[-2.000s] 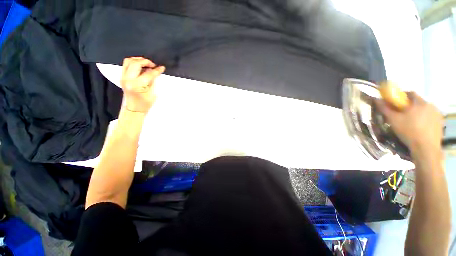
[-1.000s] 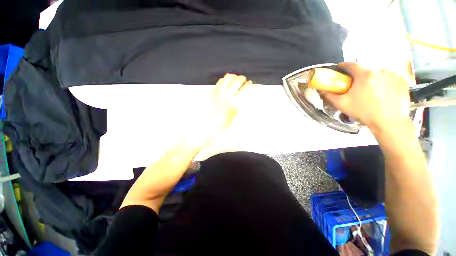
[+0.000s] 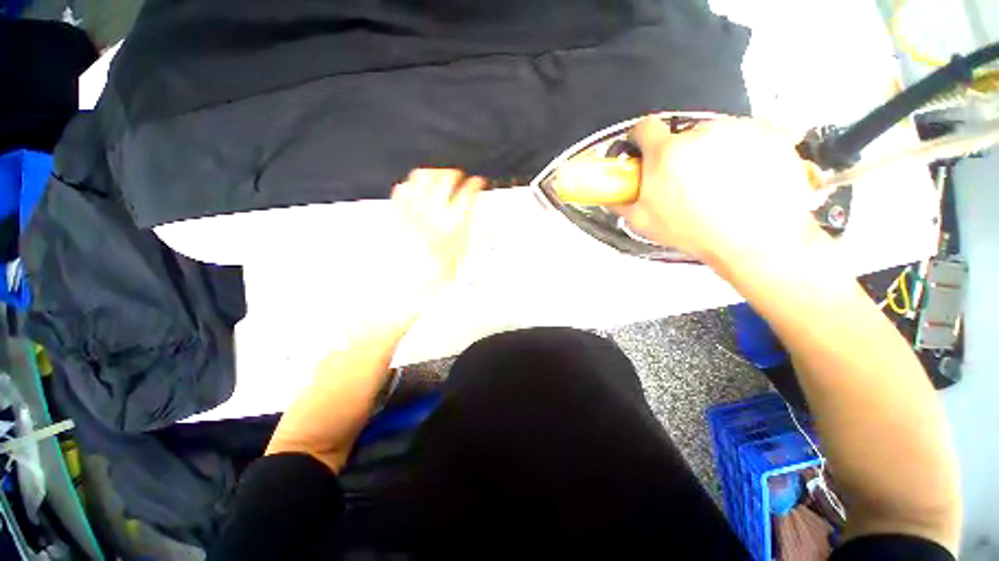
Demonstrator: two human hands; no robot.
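Observation:
A black garment point(image 3: 362, 121) lies spread over the far part of the white pressing table point(image 3: 362, 274), with a seam running lengthwise. My left hand point(image 3: 438, 208) is at its near edge, fingers bent on the cloth edge; it looks slightly blurred. My right hand point(image 3: 712, 186) grips the orange-tan handle of the steam iron point(image 3: 597, 227). The iron's tip points left, and its soleplate lies across the near cloth edge, a little right of my left hand. The underside of the iron is hidden.
Crumpled black cloth point(image 3: 131, 318) hangs at the table's left end. A black cord point(image 3: 909, 110) runs from the iron's rear to the upper right. A blue crate point(image 3: 745, 460) stands on the speckled floor point(image 3: 685, 378). A metal fitting point(image 3: 940, 307) is at the right.
The iron and my right hand have moved left along the cloth edge. My left hand was further right one second ago and has moved left. The view has tilted slightly.

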